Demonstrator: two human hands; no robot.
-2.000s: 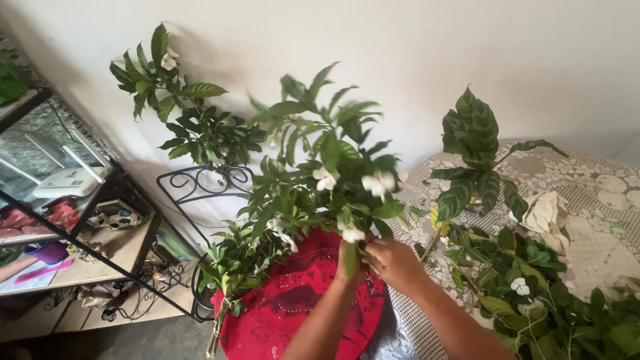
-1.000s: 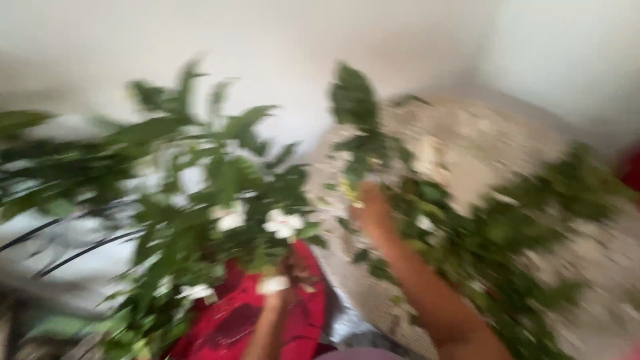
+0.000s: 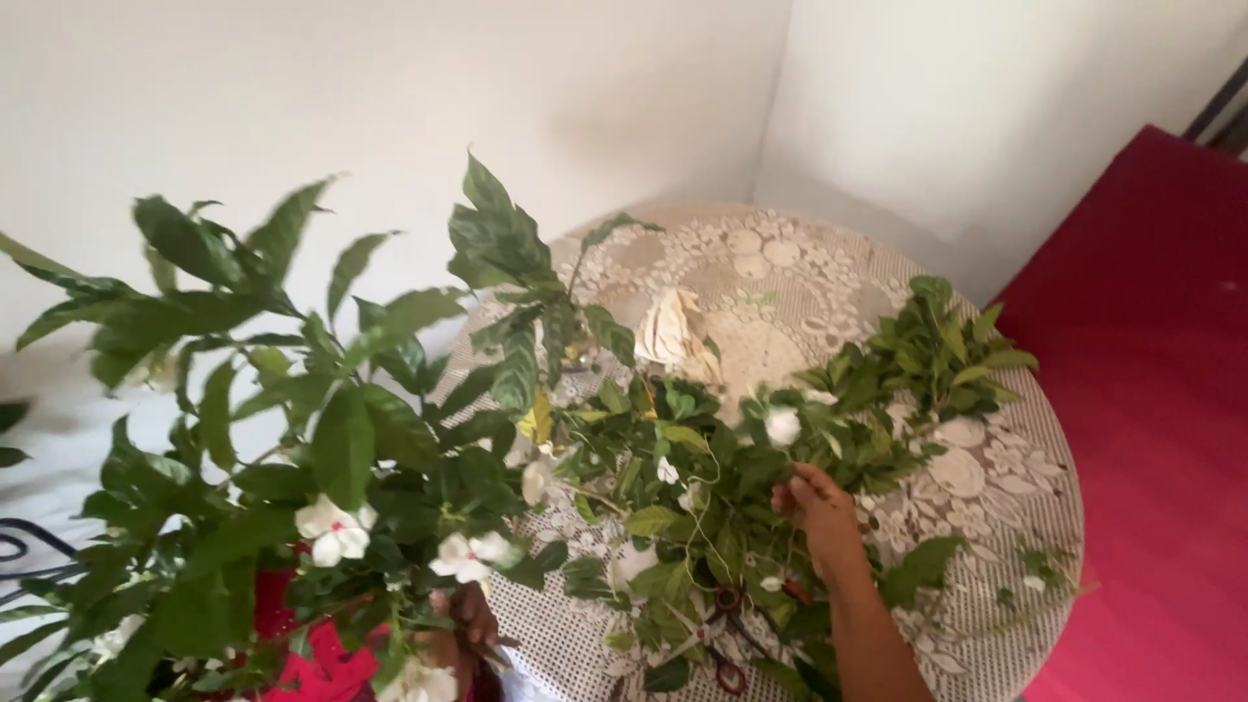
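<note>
My left hand [image 3: 468,619], partly hidden by leaves and petals, is closed on the stems of a large leafy bunch [image 3: 361,439] with white flowers, one with a pink-red centre. My right hand [image 3: 814,497] reaches over cut green stems on the round table; its fingertips pinch a leafy sprig [image 3: 770,458] near a white flower [image 3: 782,425]. Scissors [image 3: 726,603] with dark reddish handles lie among the cuttings, below and left of that hand. A stem with broad dark leaves [image 3: 502,244] stands upright at the table's left side.
A lace-patterned cloth [image 3: 975,478] covers the table. A crumpled cream cloth [image 3: 673,331] lies behind the cuttings. At lower left, red fabric [image 3: 327,668] shows under the bunch, beside curled black metal [image 3: 29,551]. A red surface [image 3: 1150,390] lies at right; white walls meet behind.
My right hand has left the bunch and moved right to the cuttings on the table. My left hand has kept the bunch. The view has swung right.
</note>
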